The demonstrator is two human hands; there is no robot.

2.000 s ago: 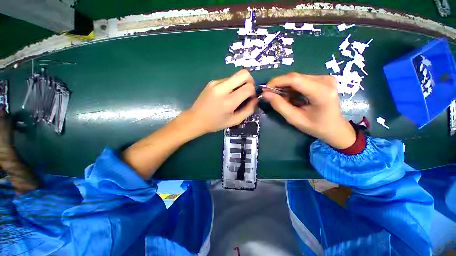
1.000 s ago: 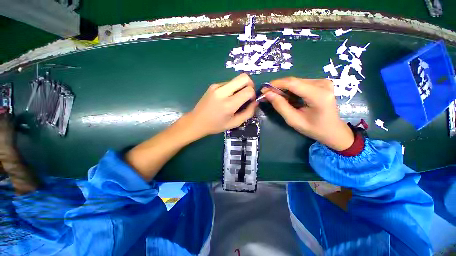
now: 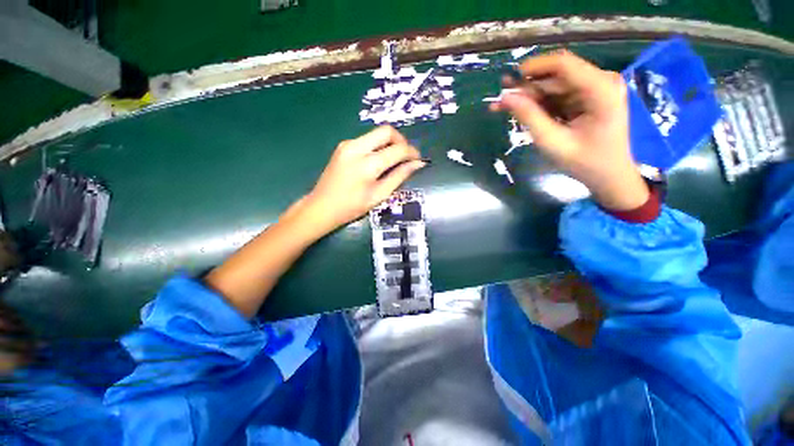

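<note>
The phone mid-frame (image 3: 403, 261) lies on the green bench in front of me, its dark circuitry end away from me and its lower end near the bench's edge. My left hand (image 3: 373, 170) is just above its far end, with a small dark piece (image 3: 424, 162) pinched between the fingertips. My right hand (image 3: 570, 118) is raised over the white pieces (image 3: 517, 137). A small white piece (image 3: 505, 96) shows at its fingertips, blurred. Whether tweezers are in the right hand cannot be told.
A pile of small boards (image 3: 405, 94) lies near the worn rail (image 3: 331, 61). A blue bin (image 3: 694, 83) holds white pieces. Phone frames (image 3: 747, 122) lie at the far right. Dark strips (image 3: 71, 212) lie at left. Blue sleeves of people show at both sides.
My right hand has moved away from my left hand, up and right, over the white pieces. My left hand remains near the frame's far end. The camera view has turned to the right.
</note>
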